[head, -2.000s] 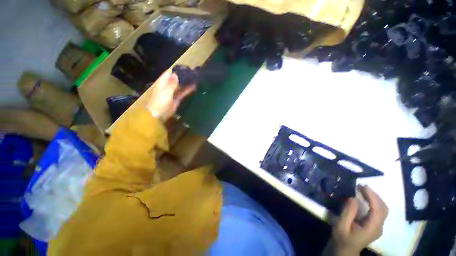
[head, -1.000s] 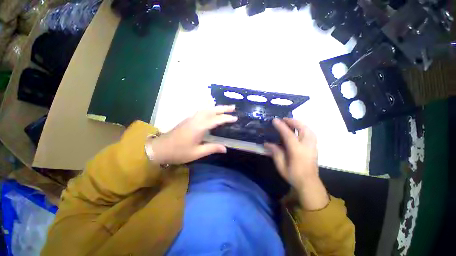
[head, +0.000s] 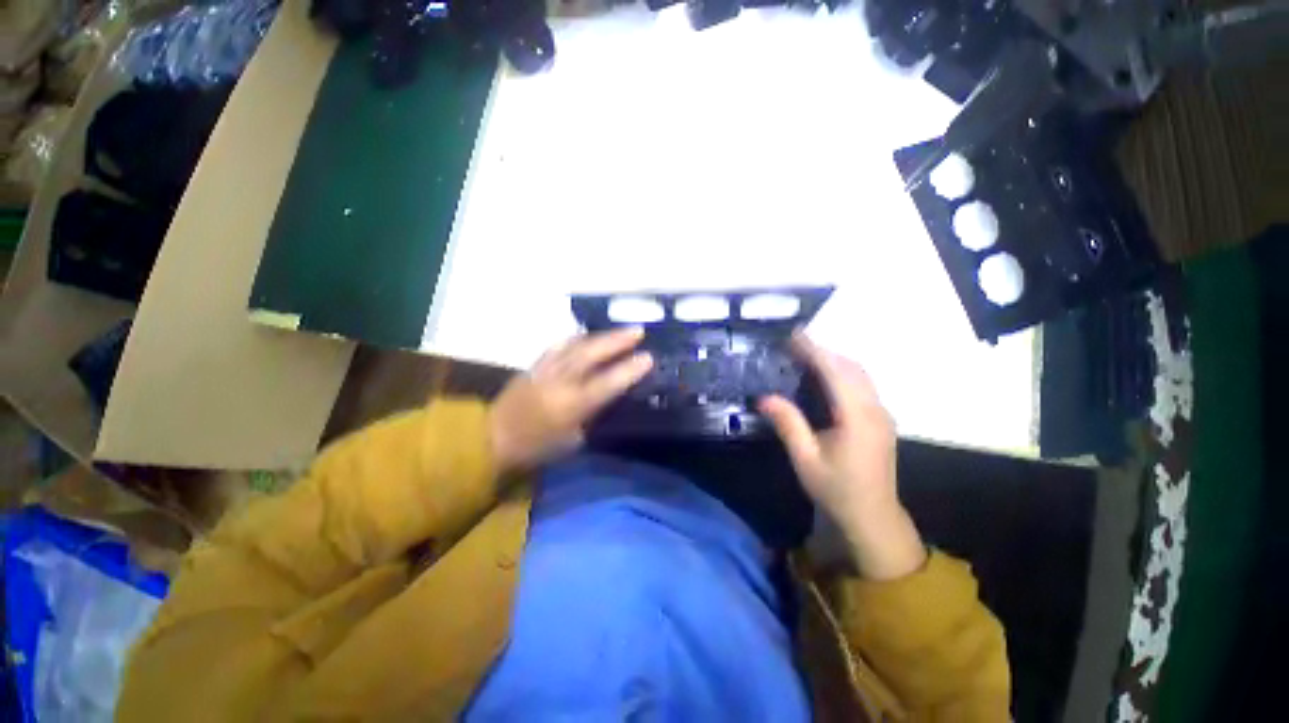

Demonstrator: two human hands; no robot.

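Note:
A black three-hole panel (head: pixel 707 370) lies at the near edge of the white sheet, close to my body, its row of three white-showing openings on the far side. My left hand (head: pixel 573 396) holds its left end, fingers over the top face. My right hand (head: pixel 844 438) grips its right end, thumb on the top face and fingers around the far side. The fingers hide both ends. Any small part under the fingertips cannot be made out.
A similar three-hole panel (head: pixel 990 233) lies at the right of the white sheet (head: pixel 622 170). Black parts (head: pixel 467 36) are heaped at the back. An open carton (head: pixel 212 269) with black panels stands at left. A blue crate (head: pixel 71 565) with clear bags is low at left.
My left hand has gone from over the carton at left to the panel, which both hands now hold. In the last second the panel has moved slightly towards my body and sits straighter.

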